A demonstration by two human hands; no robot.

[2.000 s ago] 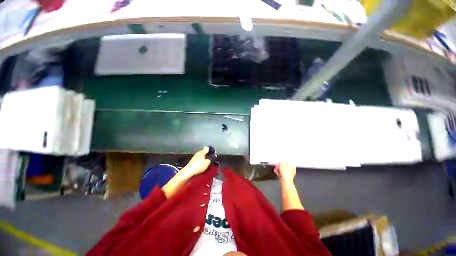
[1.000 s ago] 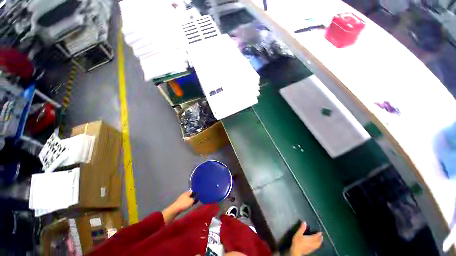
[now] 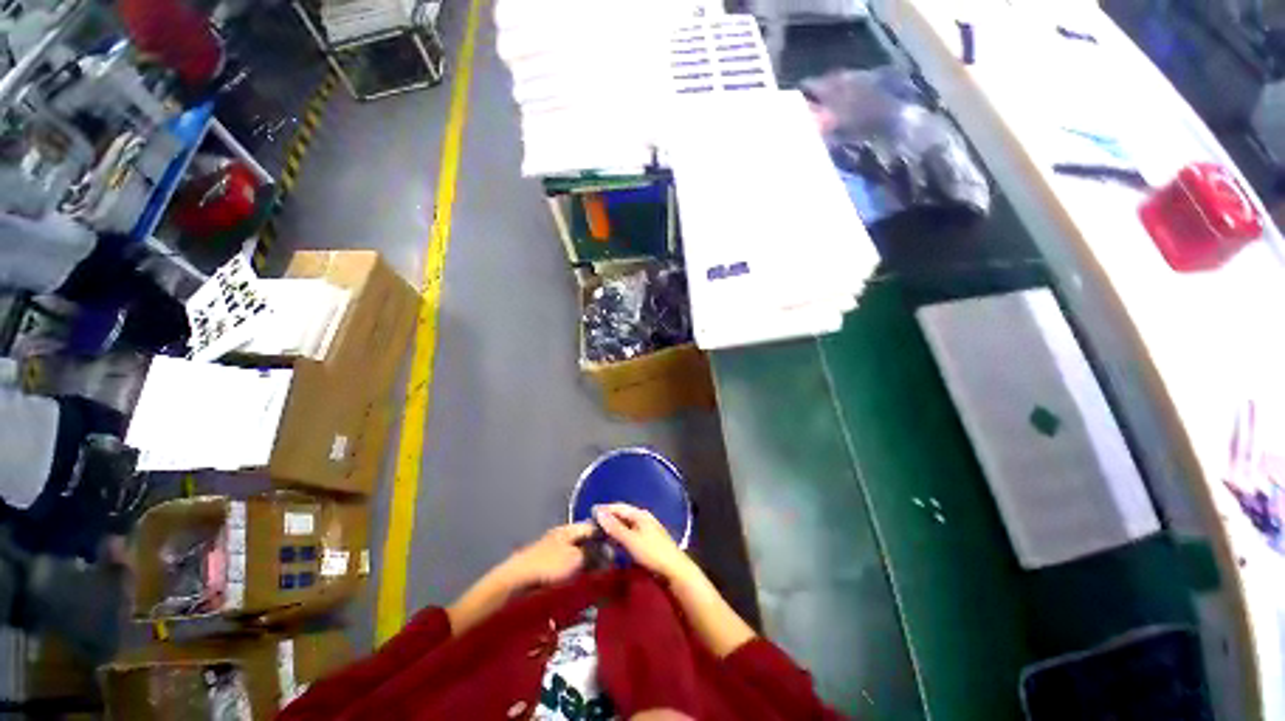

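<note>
My left hand [image 3: 547, 554] and my right hand [image 3: 641, 535] are together in front of my chest, above a round blue stool seat [image 3: 637, 486]. A small dark object [image 3: 603, 549] is held between the fingers of both hands; it is blurred and partly hidden by them. The green-matted bench [image 3: 796, 479] lies to the right of my hands.
Stacked white foam trays [image 3: 775, 211] stand on the bench ahead, with a carton of clear bags [image 3: 634, 317] beside them. A foam block with a green mark [image 3: 1036, 423] lies right. Cartons [image 3: 345, 366] stand left beyond the yellow line. A red box [image 3: 1198, 216] sits on the shelf.
My view has turned left, away from the bench, towards the aisle. My right hand has come from over the bench to meet my left hand at the dark object.
</note>
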